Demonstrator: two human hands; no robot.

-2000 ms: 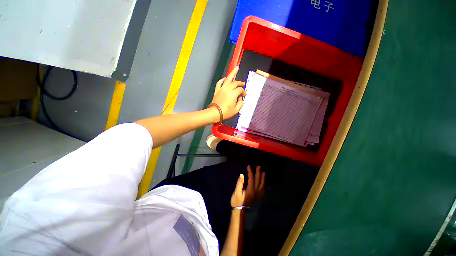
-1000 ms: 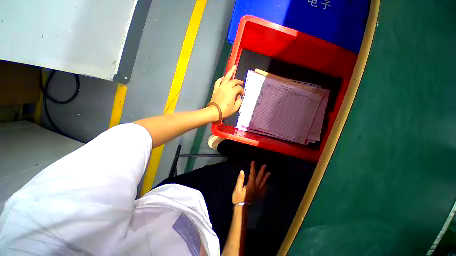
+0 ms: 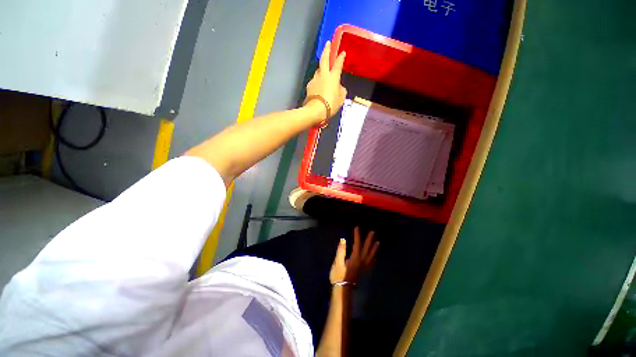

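Note:
A red bin (image 3: 411,208) sits below the bench edge, its inside dark. A stack of printed paper sheets (image 3: 394,150), white to pinkish, lies in it, a little fanned out. My left hand (image 3: 327,85) is on the bin's left rim near the upper left corner, with fingers on both sides of the rim, and grips it. The underside of the grip is hidden. My right hand (image 3: 356,261) is open and empty below the bin, in shadow, fingers spread, over dark clothing.
A blue sheet or box (image 3: 411,24) with white lettering lies beyond the bin. The green bench top (image 3: 551,174) with a tan edge runs along the right. A light table (image 3: 91,49) stands upper left. Yellow lines (image 3: 259,63) mark the grey floor. Part of a round stool (image 3: 298,199) shows below the bin.
My left hand has moved up along the bin's left rim, towards the upper corner. My right hand has barely moved. The bin and papers look nearly the same.

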